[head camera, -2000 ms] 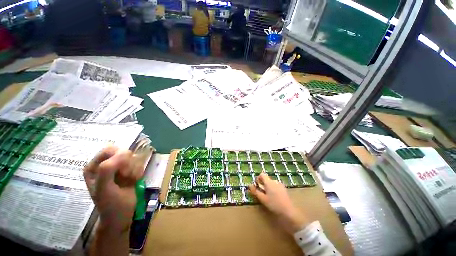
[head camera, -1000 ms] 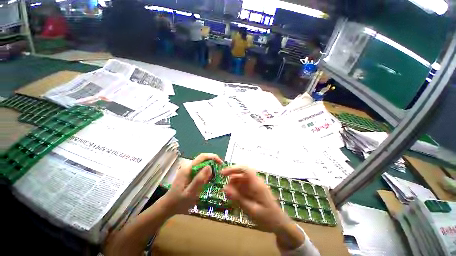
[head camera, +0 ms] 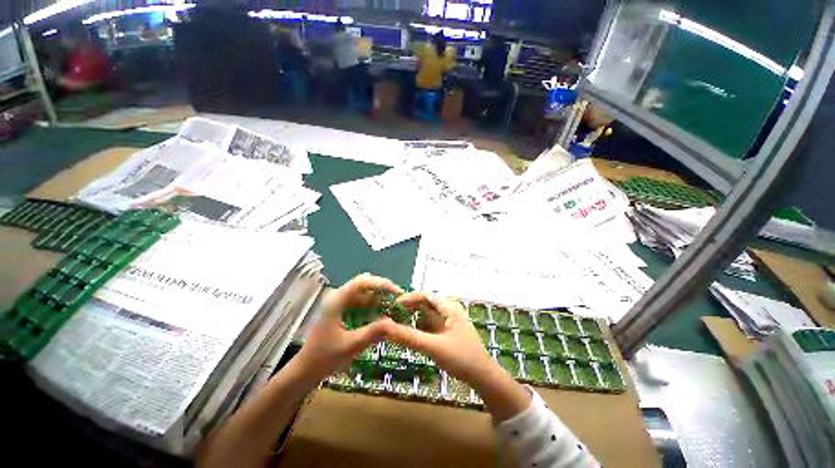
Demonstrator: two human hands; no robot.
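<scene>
The green circuit board panel [head camera: 558, 352] lies on brown cardboard [head camera: 412, 434]. Its grid has pale borders. More green board pieces lie over its left part, partly hidden by my hands. My left hand [head camera: 341, 331] and my right hand [head camera: 453, 343] meet above the panel's left half. Their thumbs and fingertips come together around a small green piece [head camera: 366, 315], blurred and mostly covered by the fingers. Its exact shape cannot be told.
A thick newspaper stack [head camera: 156, 338] at left carries a green grid panel [head camera: 87, 274]. Loose printed sheets [head camera: 522, 256] lie beyond the cardboard. A metal post [head camera: 714, 224] slants up at right. Another paper stack [head camera: 792, 384] is at the right edge. People are at far benches.
Two seconds ago my left hand was raised with a green strip and my right hand touched the panel. Both hands have since come together, and the right fingers have now closed in towards the left.
</scene>
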